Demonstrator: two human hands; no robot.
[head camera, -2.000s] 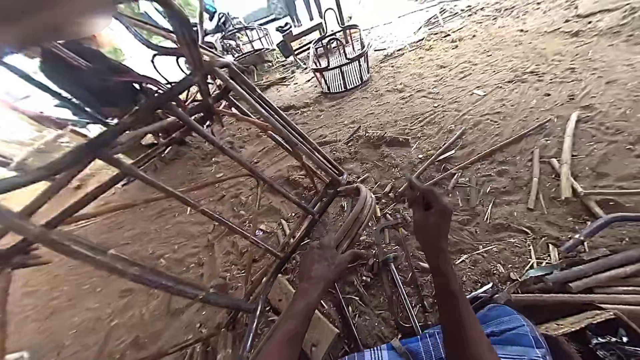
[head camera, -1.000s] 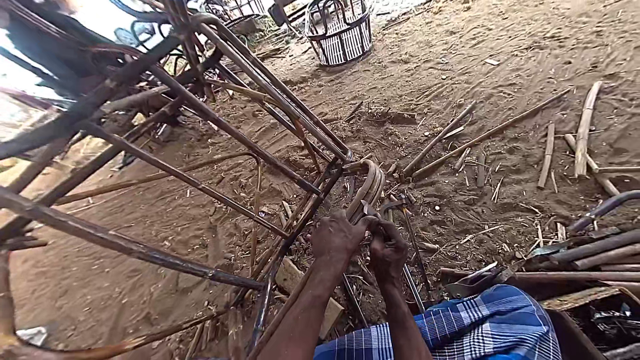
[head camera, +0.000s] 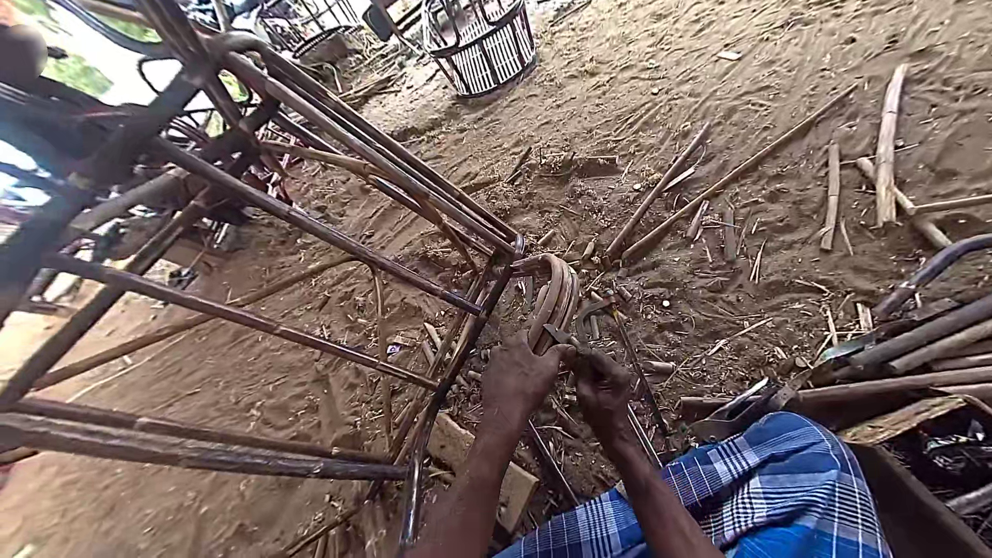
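A dark cane furniture frame (head camera: 310, 225) fills the left side, its rods joined at a corner near my hands. From that corner bends a curved bundle of cane strips (head camera: 559, 291). My left hand (head camera: 518, 376) is closed around the lower part of this bundle. Against the bundle, just right of it, my right hand (head camera: 601, 380) grips a small dark blade, probably a knife (head camera: 559, 335), whose tip shows above the fingers. The two hands are close together at the thumbs. The knife's handle is hidden in the right hand.
A slatted basket (head camera: 484, 50) stands on the sandy ground at the top. Cane sticks (head camera: 744, 174) and offcuts lie scattered ahead. A C-clamp (head camera: 595, 316) and a wood block (head camera: 484, 465) lie near my hands. Dark poles (head camera: 922, 333) are piled at the right.
Two seconds ago my right hand was raised apart from the cane bundle; it has come down to the bundle beside my left hand. The left hand has closed on the bent cane.
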